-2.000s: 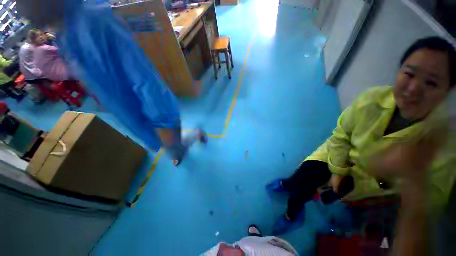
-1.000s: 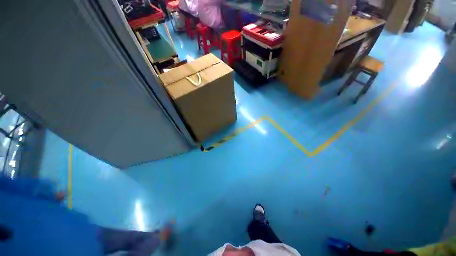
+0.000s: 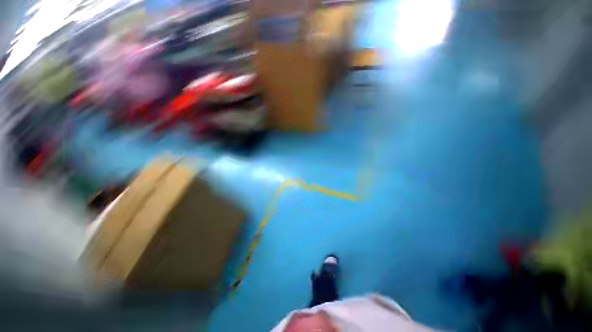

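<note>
Neither my left hand nor my right hand is in the picture. The frame is strongly blurred. A large brown carton [image 3: 188,240] stands on the blue floor at the left, beside the grey partition. My white smock [image 3: 370,314] over a pink-red top shows at the bottom edge, with one dark shoe [image 3: 330,262] in front of it. At the lower right, the blurred yellow-green sleeve or smock [image 3: 574,259] of a person and dark legs are cut off by the edge.
A brown desk panel [image 3: 289,84] stands beyond, with a blurred stool [image 3: 365,58] at its right. Blurred red-topped cases [image 3: 237,104] and people in pink and yellow-green are at the upper left. Yellow tape [image 3: 324,190] marks the floor. Grey walls flank both sides.
The view has swung and tilted, so the carton sits lower left and the yellow-green smock shows more at the right. The person in blue at the lower left is out of view.
</note>
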